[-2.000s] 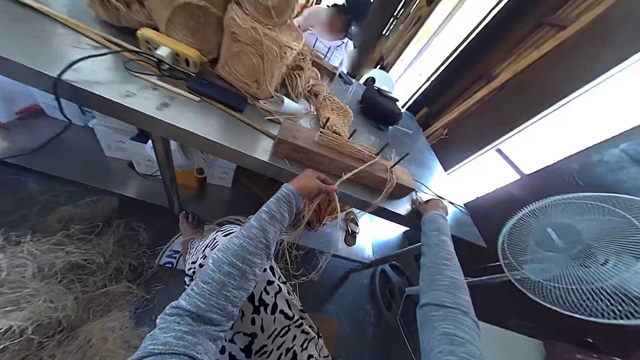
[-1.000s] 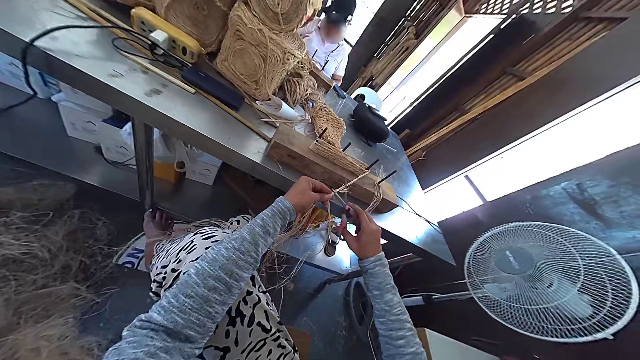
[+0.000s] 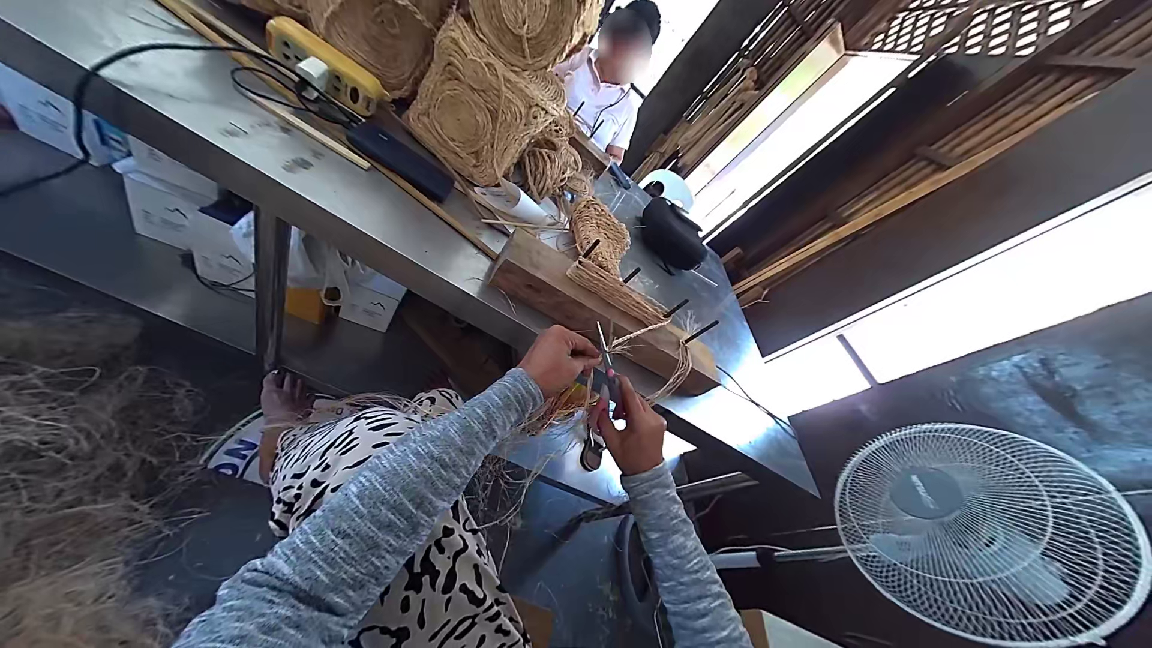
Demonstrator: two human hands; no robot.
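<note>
My right hand (image 3: 634, 432) holds a pair of scissors (image 3: 607, 364), blades pointing up and apart, at loose natural fibre ends beside a wooden block. My left hand (image 3: 556, 360) pinches fibre strands just left of the blades. The wooden block (image 3: 558, 292) lies along the table edge with several dark metal pegs standing in it. A braided fibre cord (image 3: 621, 292) runs along the block, round the pegs, and joins a braided bundle (image 3: 600, 232) behind it. Loose strands (image 3: 677, 373) hang over the block's right end.
Coiled fibre rolls (image 3: 477, 108), a yellow power strip (image 3: 324, 65), a dark power bank-like box (image 3: 400, 160) and a black case (image 3: 673, 234) are on the metal table (image 3: 396, 211). A person (image 3: 605, 99) sits beyond. A fan (image 3: 990, 531) stands right; loose fibre (image 3: 81, 486) lies left.
My right hand has come from the block's right end to beside my left hand, with scissors now in it. The scissors have moved up to the fibre. The view has shifted slightly.
</note>
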